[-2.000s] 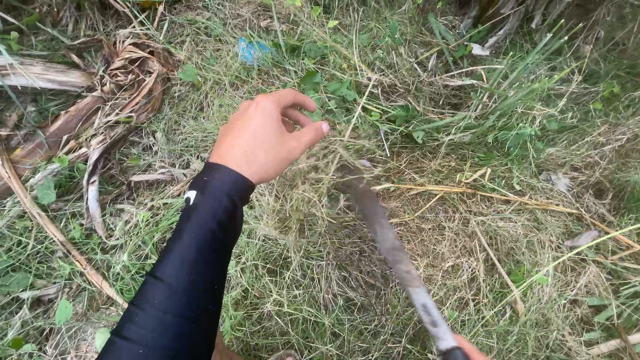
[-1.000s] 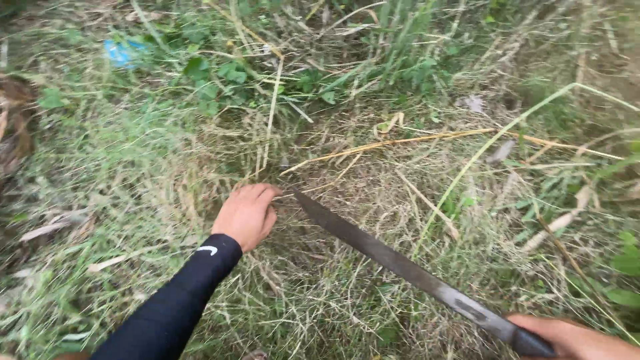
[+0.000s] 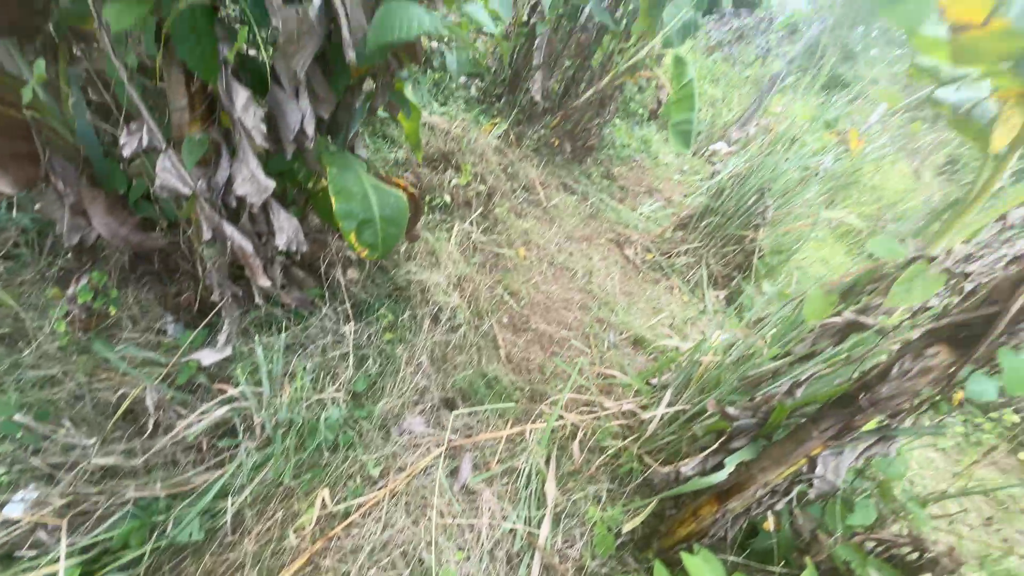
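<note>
Neither my left hand nor my right hand shows in the head view at this moment, and the machete is out of sight too. Cut, dry grass [image 3: 552, 320] covers the ground through the middle. A long yellowish dry stalk [image 3: 400, 478] lies slantwise over the grass near the bottom. Taller green grass blades [image 3: 720, 216] lean over at the right of the dry patch. The picture is somewhat blurred.
Broad-leaved plants with withered hanging leaves [image 3: 248, 168] stand at upper left, one large green leaf [image 3: 368, 204] drooping among them. A brown leaning plant stem [image 3: 848, 408] crosses the lower right. A small white scrap [image 3: 20, 502] lies at far left.
The view has swung up and away from my hands. My left hand at the grass and my right hand with the machete, both seen earlier, are now out of view.
</note>
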